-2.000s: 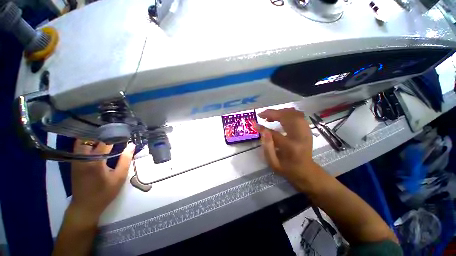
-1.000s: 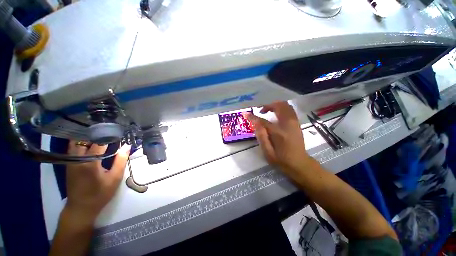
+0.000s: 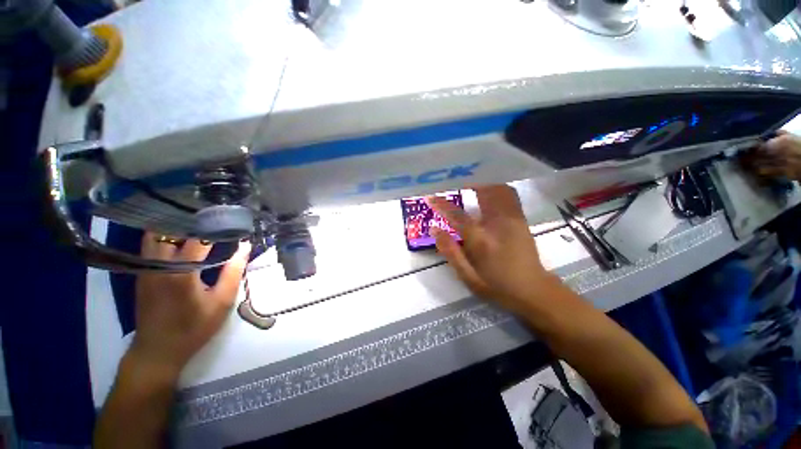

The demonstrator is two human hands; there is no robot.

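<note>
A smartphone (image 3: 420, 230) with a lit pink-purple screen lies flat under the arm of the white sewing machine (image 3: 351, 105). My right hand (image 3: 494, 241) is over the phone's right part, fingers apart, a fingertip at the screen; it holds nothing. My left hand (image 3: 186, 294) lies at the needle end, partly behind the curved metal guard (image 3: 70, 230); its fingertips are partly hidden. Navy fabric (image 3: 123, 302) shows beside and under it; whether the fingers grip it I cannot tell. The needle is hidden.
Thin dark metal tools (image 3: 595, 238) and a black cord (image 3: 689, 197) lie right of the phone. A curved metal piece (image 3: 256, 316) is near the left hand. A printed ruler (image 3: 369, 351) edges the table. Another person's hand (image 3: 777, 158) is at the far right.
My right hand has moved left over the phone screen. Another person's hand has appeared at the far right. My left hand stays at the needle end. The view has shifted slightly.
</note>
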